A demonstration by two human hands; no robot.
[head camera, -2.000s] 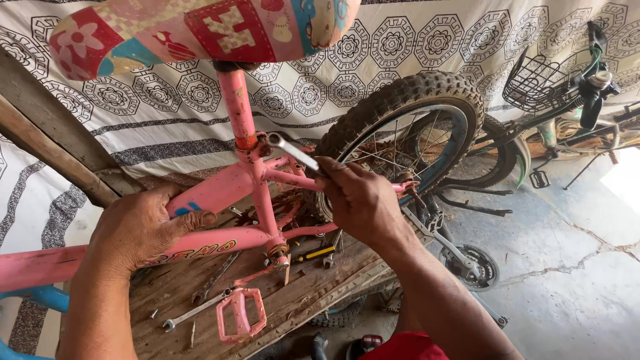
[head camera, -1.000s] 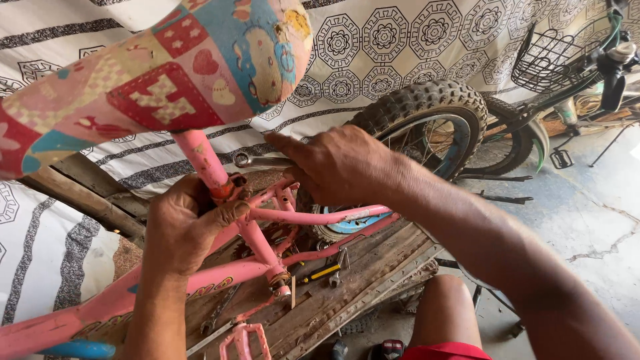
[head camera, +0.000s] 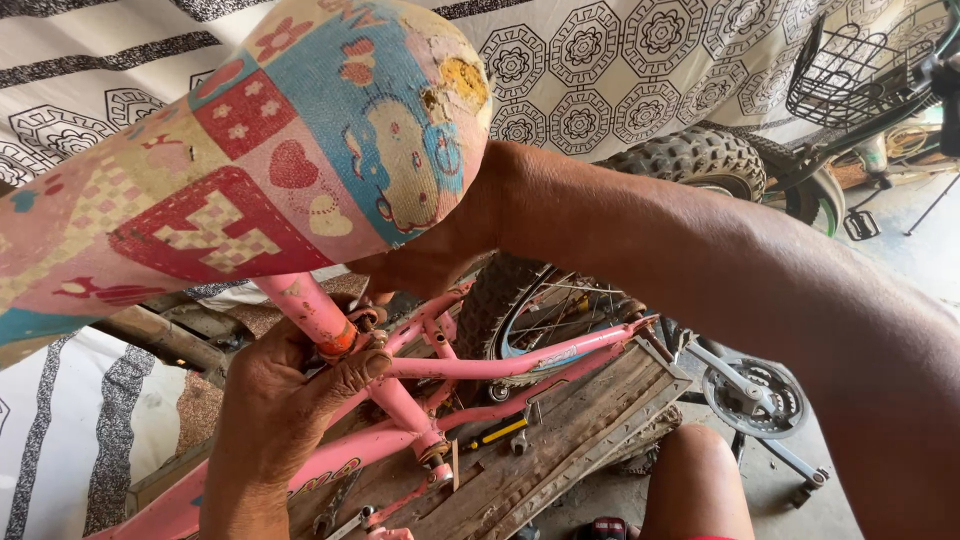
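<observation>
A pink bicycle frame (head camera: 487, 367) lies over the wooden bench, its seat post (head camera: 307, 311) rising to a worn, patterned saddle (head camera: 300, 142). Around the base of the seat post is my left hand (head camera: 292, 397), its thumb pressed on the rusty seat clamp (head camera: 364, 330). Just behind the clamp, my right hand (head camera: 427, 262) is partly covered by the saddle; its fingertips are near the clamp bolt. Whether it holds a wrench there cannot be seen.
On the wooden bench (head camera: 570, 427) lie a yellow-and-black tool (head camera: 499, 433) and wrenches (head camera: 341, 499). A knobby wheel (head camera: 487, 315) stands behind the frame. At right are a chainring with crank (head camera: 756, 397) and another bicycle's wire basket (head camera: 855, 75). A patterned cloth (head camera: 585, 82) hangs behind.
My left hand has moved from the frame tube to the seat clamp. My right hand held a wrench near the clamp two seconds ago; now it is partly behind the saddle. The view has come closer.
</observation>
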